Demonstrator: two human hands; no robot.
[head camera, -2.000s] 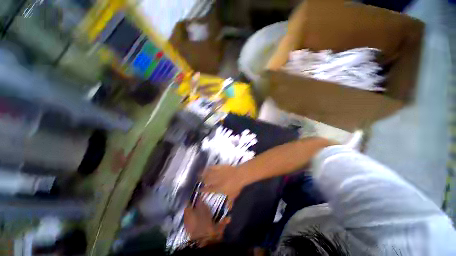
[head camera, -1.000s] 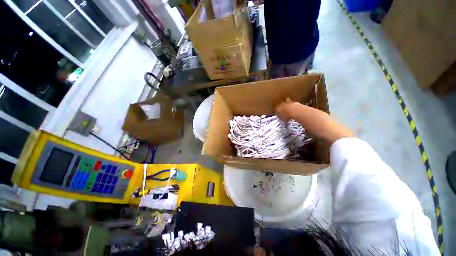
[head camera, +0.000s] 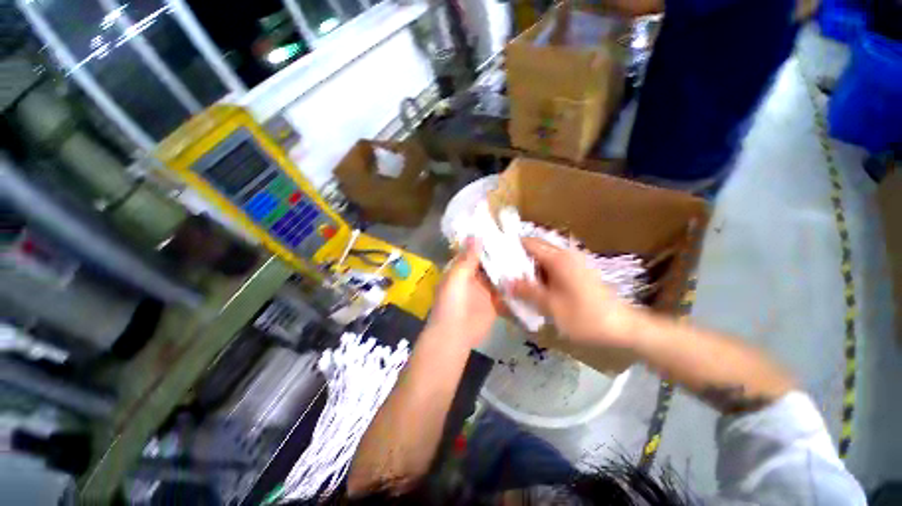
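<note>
My left hand (head camera: 469, 296) and my right hand (head camera: 569, 289) are raised together near the carton's near-left side. Both grip a bundle of white cables (head camera: 506, 259) between them; its detail is blurred. More white cables (head camera: 621, 272) lie inside the brown cardboard carton (head camera: 608, 203), partly hidden by my right hand. A pile of white cables (head camera: 348, 405) lies on the black mat (head camera: 473, 383), their ends spread towards the yellow ledge. My left forearm crosses the pile's right side.
A yellow control panel (head camera: 252, 188) and a yellow ledge (head camera: 415, 287) with small tools stand left. A white bucket (head camera: 534, 395) is below the carton. Further back are a smaller carton (head camera: 384, 188), another carton (head camera: 559, 94) and a person in dark blue (head camera: 702, 89). Press parts are at left.
My right hand has come out of the carton, and my left hand has come into view. Both now hold a cable bundle. The view has turned, showing more of the mat and its pile.
</note>
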